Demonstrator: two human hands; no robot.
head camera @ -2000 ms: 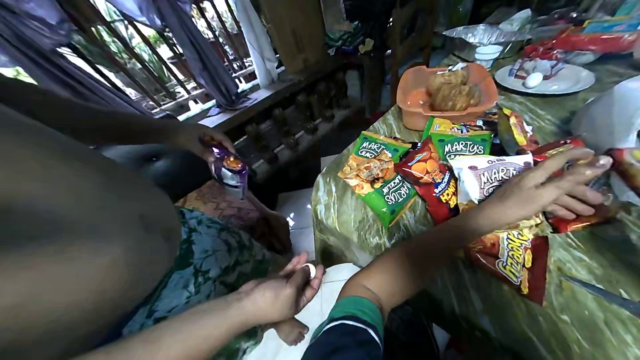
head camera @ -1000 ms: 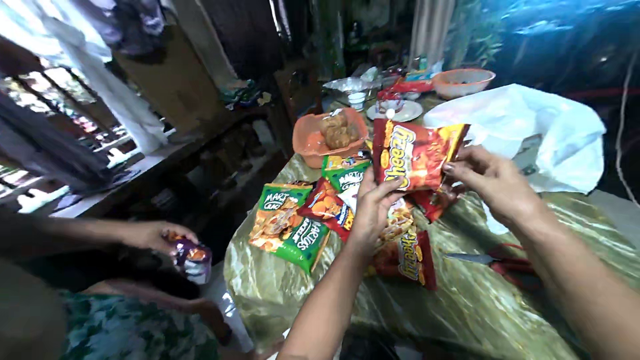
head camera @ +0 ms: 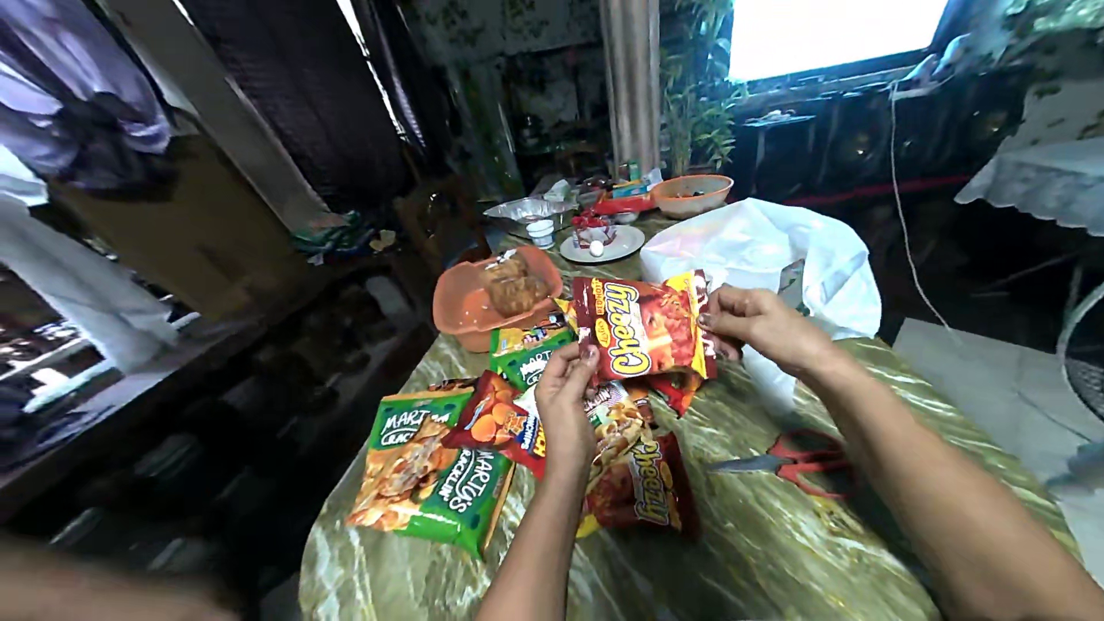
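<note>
Both my hands hold up a red Cheezy snack bag (head camera: 642, 328) above the table. My left hand (head camera: 566, 405) grips its lower left corner, and my right hand (head camera: 759, 323) pinches its right edge. Beneath and left of it lie green Marty's snack bags (head camera: 440, 470), a red bag with round orange snacks (head camera: 496, 418), another Cheezy bag (head camera: 642, 492) and a partly covered pale bag (head camera: 617, 423). Red-handled scissors (head camera: 789, 464) rest on the table below my right hand. A white plastic bag (head camera: 776, 241) stands just behind my right hand.
On the marble-patterned table (head camera: 742, 552), an orange plastic basin (head camera: 461, 297) holds a bag of brown food. Farther back are a white plate (head camera: 621, 246) with an egg-like white item, white cups (head camera: 541, 233), a foil tray (head camera: 528, 211) and an orange bowl (head camera: 693, 197). A person's blurred arm (head camera: 103, 578) shows lower left.
My right hand was over the snack bags two seconds ago; one second ago both hands held the Cheezy bag, as now. The view has swung right, and the other person's hand with a purple packet has left it.
</note>
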